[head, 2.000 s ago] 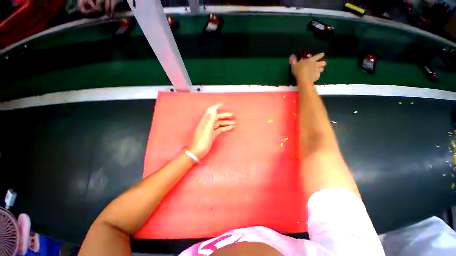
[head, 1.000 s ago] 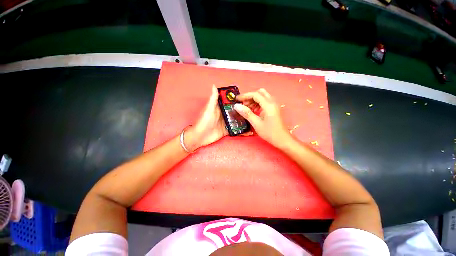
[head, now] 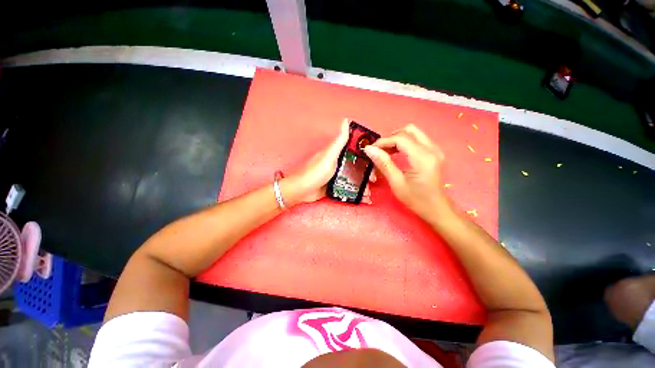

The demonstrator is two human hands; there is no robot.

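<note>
A half-assembled handset (head: 352, 172), black-rimmed with a green and silver board below and a red end on top, is held above the red mat (head: 302, 251). My left hand (head: 319, 172) holds it along its left side and from beneath. My right hand (head: 413, 165) is at the handset's upper right, with thumb and index fingertips together at the round module (head: 363, 143) in the red end. Whether a small piece is between those fingertips cannot be told.
Yellow scraps (head: 472, 213) lie on the mat's right side and the dark bench. Beyond the white edge, the green conveyor (head: 402, 57) carries units (head: 559, 80). A white post (head: 291, 36) stands behind the mat. A pink fan (head: 18, 248) and blue basket (head: 54, 295) are at left. Another person's arm (head: 632, 298) shows at right.
The right hand came back from the belt and a handset is now in my left hand. Since one second ago, the right fingertips moved up to the round module. Another person's arm has appeared at right.
</note>
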